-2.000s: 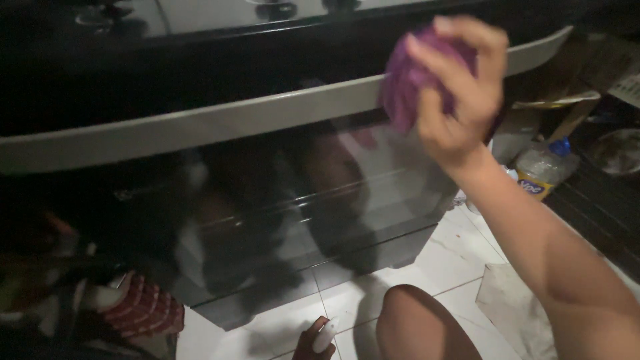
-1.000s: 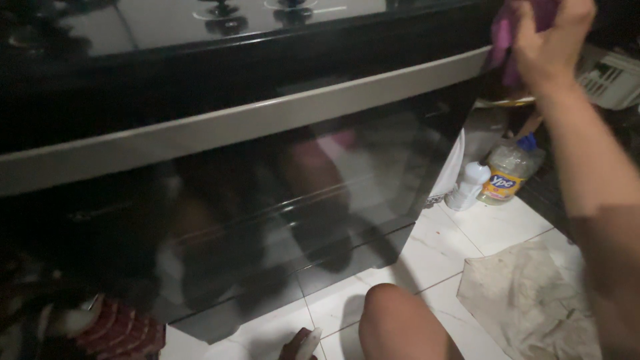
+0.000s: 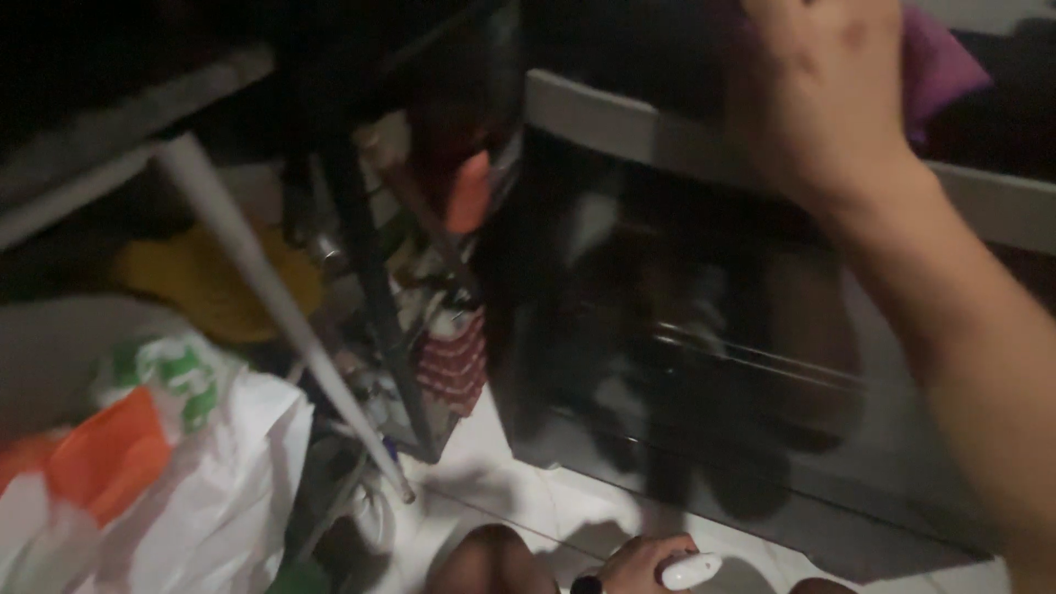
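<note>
At the top right, my right hand [image 3: 825,107] holds a purple cloth [image 3: 940,74] against the upper front of a black oven, partly covering its light handle bar [image 3: 594,111]. The cloth shows beyond the hand's right side, and part of the hand is cut off by the top edge. Down at the bottom edge, between my knees, my left hand [image 3: 643,565] is closed around a small white object [image 3: 691,570], possibly plastic. Below the handle bar, the glossy dark oven door [image 3: 685,330] carries blurred reflections.
Left of the oven stands a dark-framed rack [image 3: 371,305] with a red patterned cloth [image 3: 454,363] and mixed items. A pale metal leg [image 3: 272,289] slants before a yellow item [image 3: 223,280]. White plastic bags [image 3: 214,487] and an orange item [image 3: 111,454] fill the lower left.
My right hand has moved with the purple cloth from the oven's right end back leftward. My left hand stays low with the white object. The view has swung far left.
</note>
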